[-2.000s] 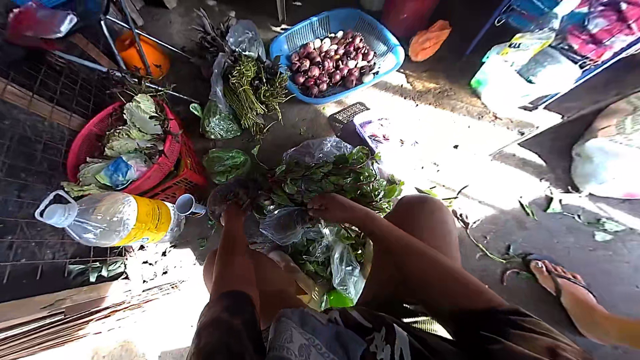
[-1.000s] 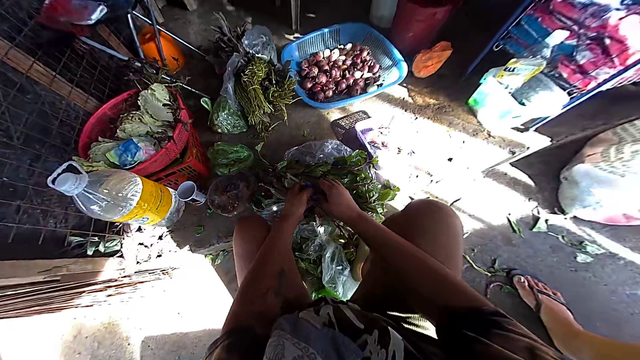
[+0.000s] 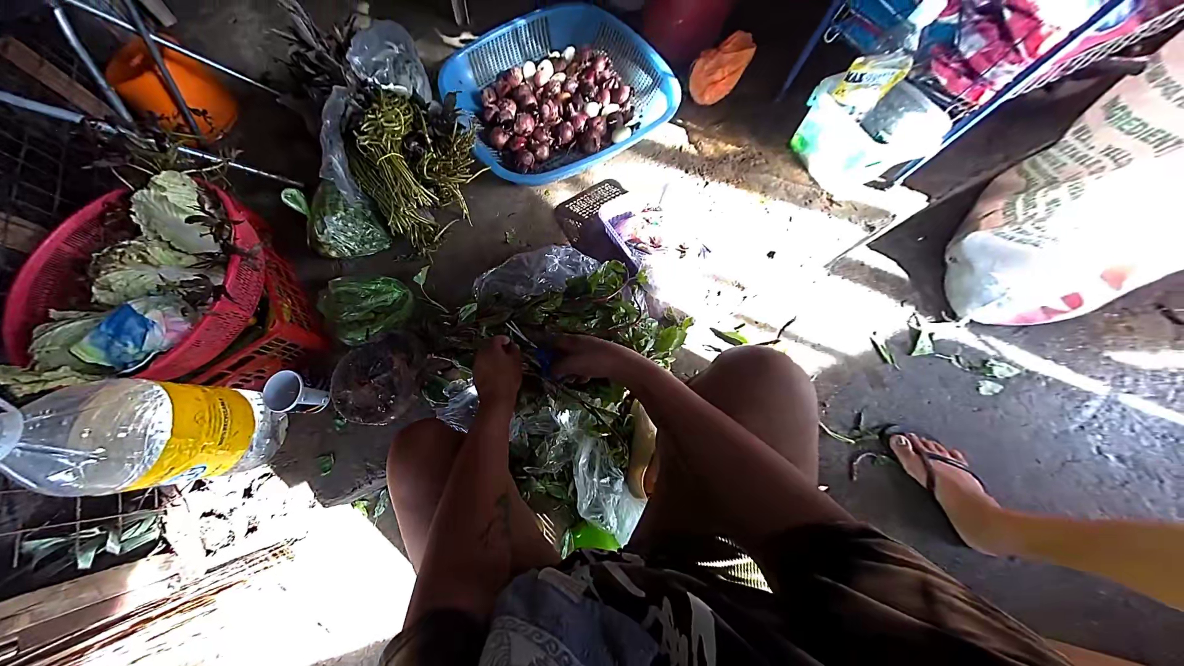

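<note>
Leafy green stems (image 3: 592,310) lie heaped between my knees, spilling over clear plastic bags (image 3: 597,476). My left hand (image 3: 499,370) is curled at the near edge of the heap, on the stems. Close to its right, my right hand (image 3: 578,359) has its fingers bent around something small and blue (image 3: 546,359), too dark to name. Shadow hides the fingertips of both hands. A dark round bowl-like thing (image 3: 375,379) stands left of my left hand, and a green plastic bag (image 3: 367,308) lies just beyond it.
A blue basket (image 3: 671,92) of red onions stands ahead. At left are a red basket (image 3: 242,305) of cabbage leaves, a large plastic bottle (image 3: 199,435) and a mug (image 3: 289,392). Bundled stems (image 3: 398,166) lie beyond. Right are a woven sack (image 3: 1054,231) and another person's sandalled foot (image 3: 943,472).
Two seconds ago my hands were farther apart, the left one near the dark round thing; now they are close together over the stems.
</note>
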